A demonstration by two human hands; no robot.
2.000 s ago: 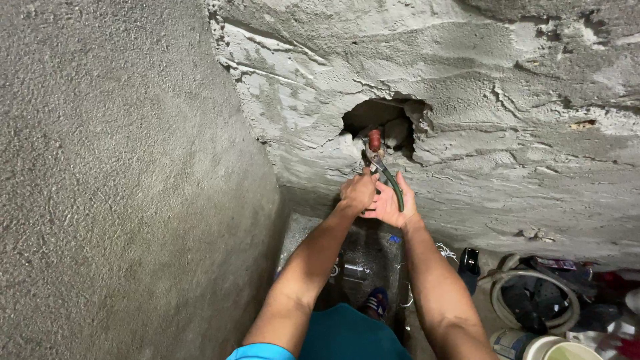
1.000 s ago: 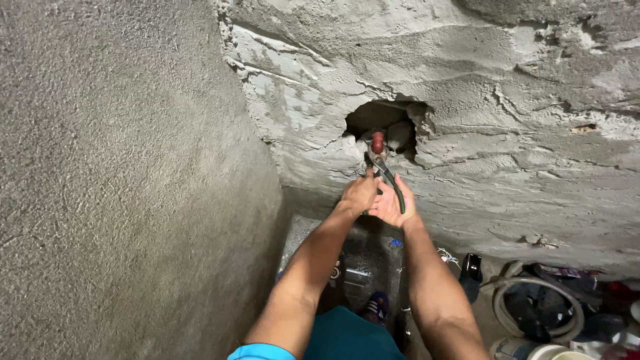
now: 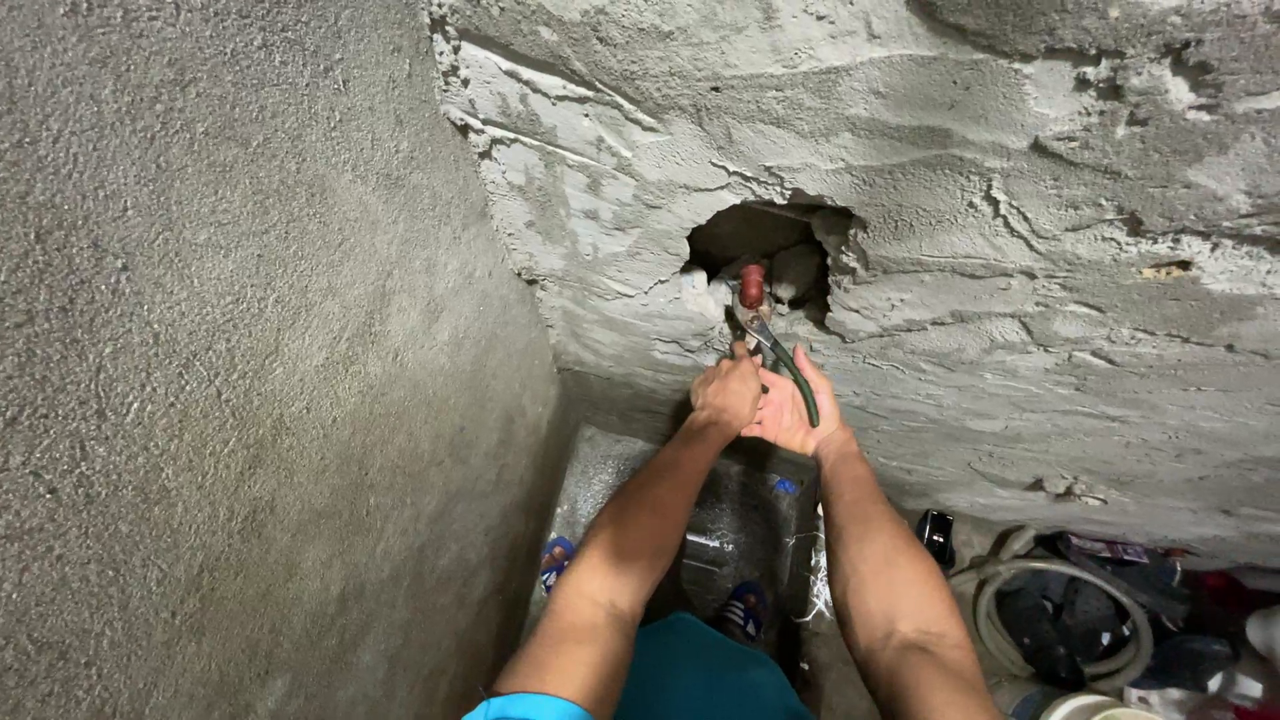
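A pair of pliers (image 3: 784, 357) with dark green handles reaches up to a fitting just below a red pipe fitting (image 3: 752, 286), which sits in a ragged hole (image 3: 755, 232) in the cement wall. My right hand (image 3: 795, 410) is palm up, with one plier handle lying across it between thumb and palm. Close beside it, my left hand (image 3: 727, 390) is curled near the lower end of the fitting, a finger pointing up along the pliers. What the left fingers hold is hidden. The jaws appear to be around the fitting, though their exact grip is unclear.
A rough cement wall (image 3: 250, 330) rises on the left. Below my hands is a wet basin-like floor area (image 3: 610, 455) with a small blue piece (image 3: 786, 486) on it. At lower right lie a coiled hose (image 3: 985, 600), a black object (image 3: 936, 538), a pale bucket (image 3: 1090, 708) and dark clutter.
Both hands remain at the pliers below the red fitting, with little plain movement. A sandaled foot now shows left of my left forearm.
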